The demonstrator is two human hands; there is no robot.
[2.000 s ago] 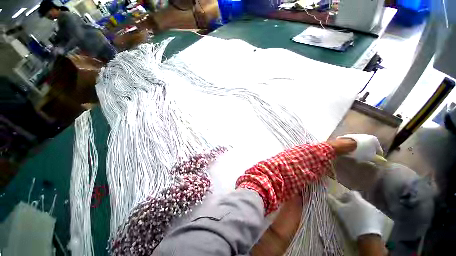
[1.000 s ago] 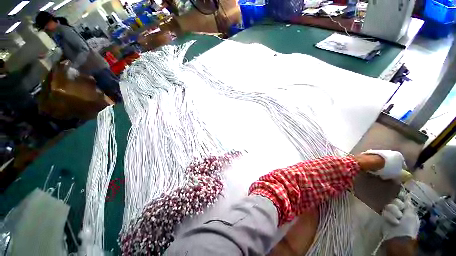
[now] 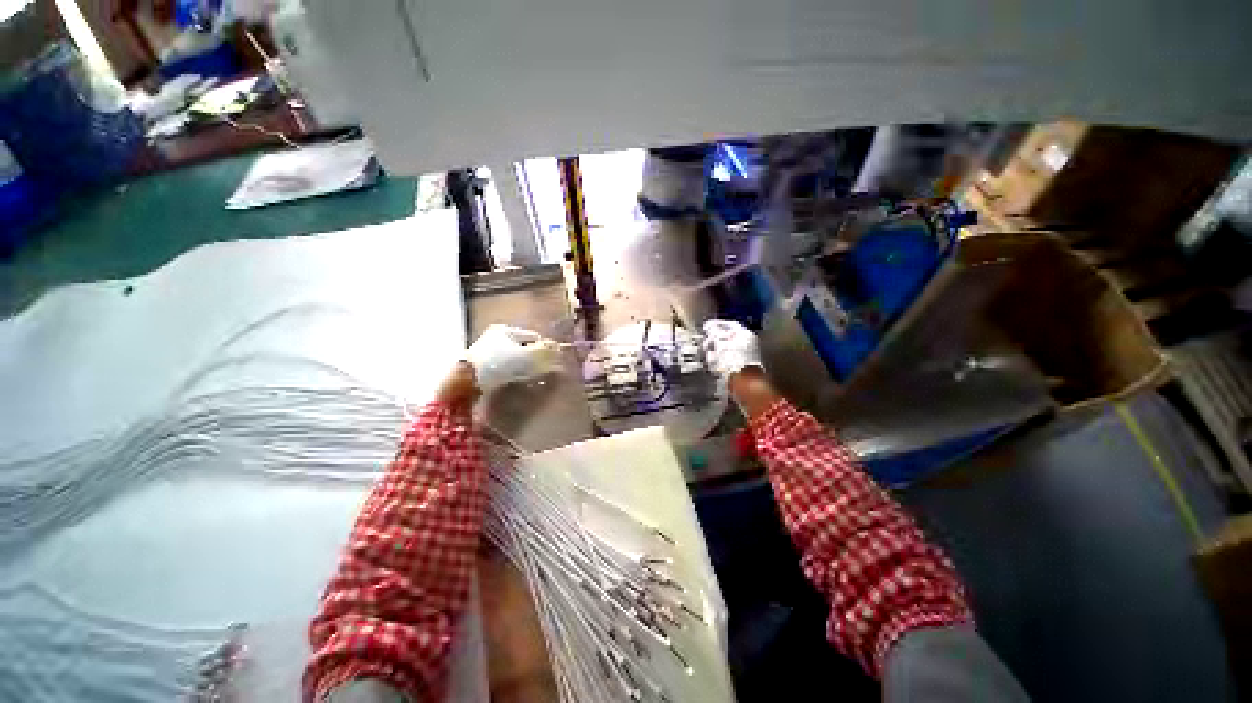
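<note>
The round pale rotary table [image 3: 656, 416] carries small silver fixtures [image 3: 626, 368]. My left gloved hand [image 3: 508, 354] is at the disc's left, fingers pinched on a thin white cable [image 3: 574, 345] that runs toward the fixtures. My right gloved hand [image 3: 732, 348] is at the fixtures' right side, fingers bent; whether it grips anything is too small to tell. A bundle of white cables [image 3: 288, 429] runs from the left under my left forearm. Its dark and silver cable ends [image 3: 634, 604] fan out over the cream board [image 3: 639, 474].
A white cabinet [image 3: 769, 69] hangs across the top. A metal chute [image 3: 913, 385] and blue part [image 3: 879, 282] lie right of the disc, with an open carton [image 3: 1098, 309] beyond. Green button [image 3: 698, 462] and red button [image 3: 746, 442] sit on the front edge.
The view has swung right onto the machine. Both hands are now at the fixtures, one on each side; the large cable pile has mostly left the picture.
</note>
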